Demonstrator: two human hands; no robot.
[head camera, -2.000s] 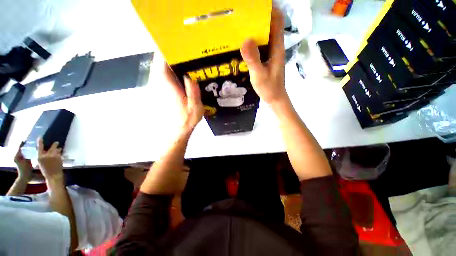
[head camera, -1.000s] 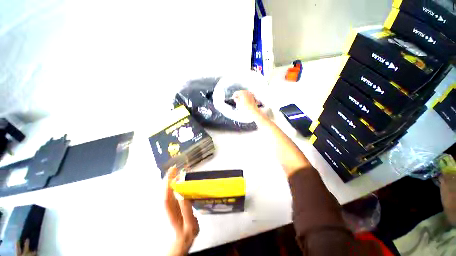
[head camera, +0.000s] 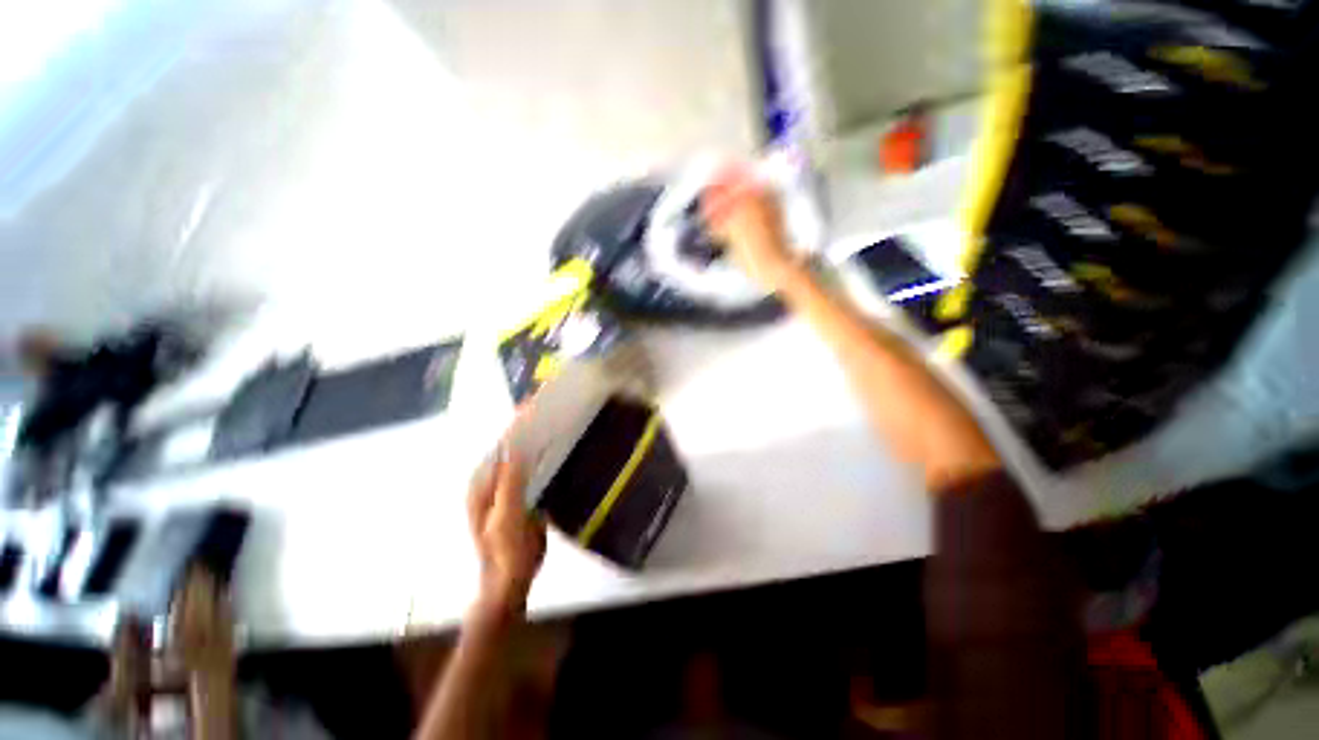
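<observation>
The frame is blurred. My left hand holds a black carton with a yellow line, tilted above the table near its front edge. My right hand is stretched out over the clear plastic bag at the back; its fingers are too blurred to tell whether they hold anything. A black plastic bag lies beside and under the clear bag. The flattened cartons with yellow flaps lie behind the held carton, partly hidden by it.
Packed cartons stand in a tall stack at right. A mobile phone and a small orange object lie left of it. A black strip lies at left. A neighbour's hands show at lower left.
My left hand has lifted and tilted the carton, turning its face. My right hand stays over the clear bag. The view has shifted.
</observation>
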